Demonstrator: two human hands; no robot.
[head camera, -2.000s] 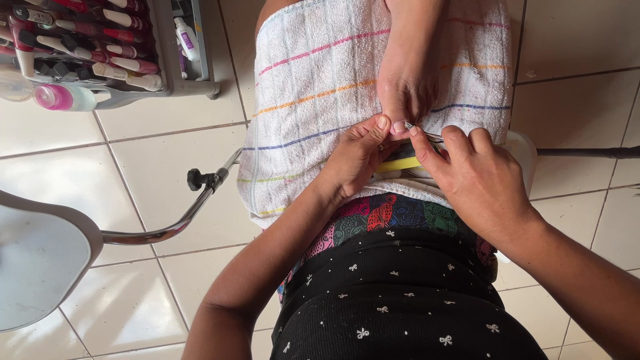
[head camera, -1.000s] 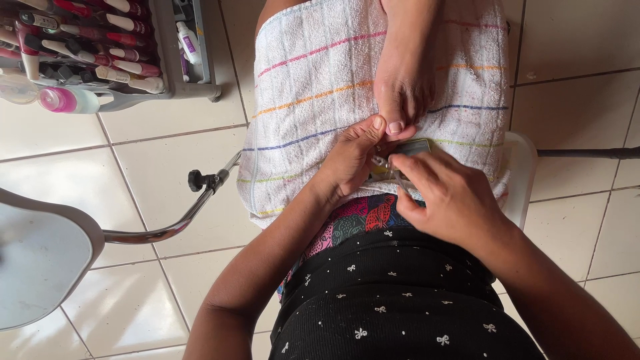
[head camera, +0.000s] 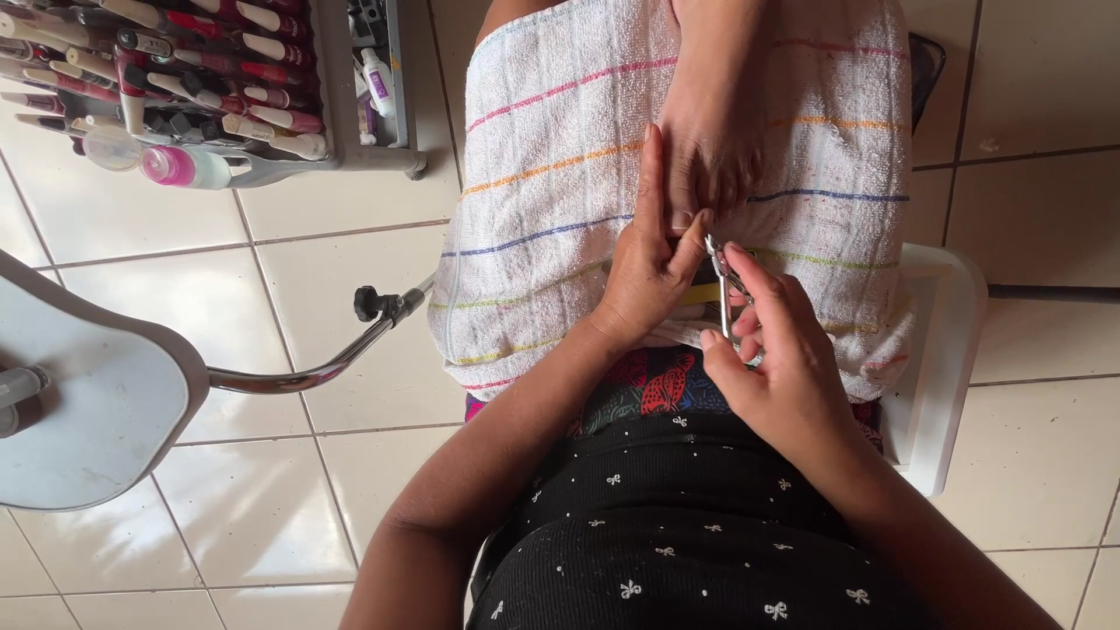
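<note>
Another person's bare foot (head camera: 704, 131) rests on a striped white terry towel (head camera: 560, 140) across my lap. My left hand (head camera: 649, 262) is at the big toe, its index finger stretched along the side of the foot and its thumb close below the toe tips. In my right hand (head camera: 766, 332) are metal cuticle nippers (head camera: 724, 289), held by the handles between fingers and thumb, jaws pointing up beside my left thumb. A yellow strip-like object (head camera: 697, 295) lies partly hidden between my hands.
At upper left stands a grey trolley (head camera: 341, 140) with many nail polish bottles (head camera: 236, 66) and a pink-capped bottle (head camera: 179, 166). A pale padded rest (head camera: 96, 376) on a chrome arm (head camera: 306, 378) is at left. A white seat edge (head camera: 949, 367) shows at right.
My left index finger, earlier bent at the toe, now lies stretched along the foot. My right hand has turned, and the nippers now show upright beside my left thumb.
</note>
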